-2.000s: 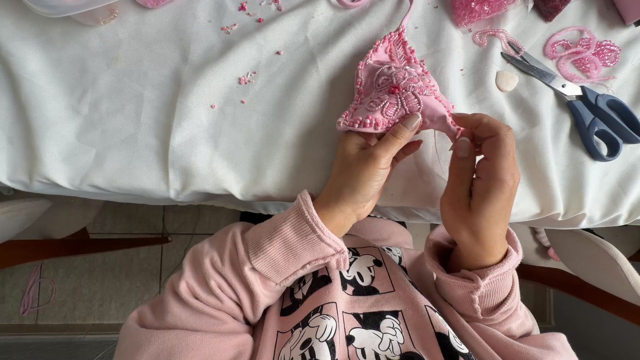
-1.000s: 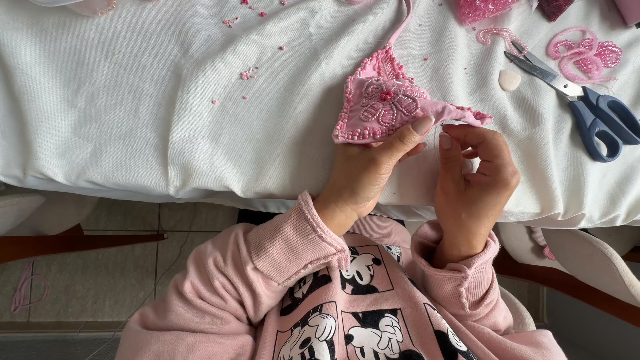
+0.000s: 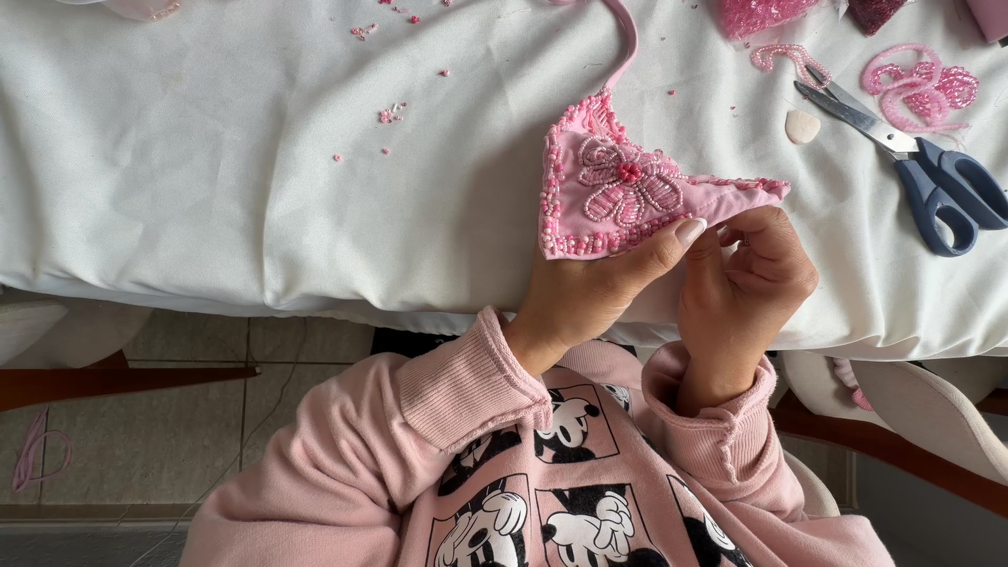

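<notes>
A pink fabric triangle piece [image 3: 567, 185], edged with pink and white beads and bearing a beaded flower [image 3: 628, 172], lies over my left hand [image 3: 587, 295]. My left thumb presses on its lower edge, with the fingers hidden beneath. A thin pink strap [image 3: 628, 47] runs from its top point. My right hand [image 3: 744, 279] is bent at the cloth's right, narrow end, thumb and forefinger pinched together just below the edge. Whether a needle or thread is between those fingertips cannot be made out.
Blue-handled scissors [image 3: 898, 140] lie partly spread at the right, beside a cream, flat piece [image 3: 802, 126], a bead strand [image 3: 776, 53] and pink beaded pieces [image 3: 933, 90]. Bags of pink beads [image 3: 760, 14] are behind. Loose beads [image 3: 390, 114] dot the white tablecloth [image 3: 197, 173]. Chairs stand on both sides.
The beaded cloth has turned and flattened, so its flower shows more fully and its narrow end points right. My right fingers, on that end two seconds ago, are now just below its edge.
</notes>
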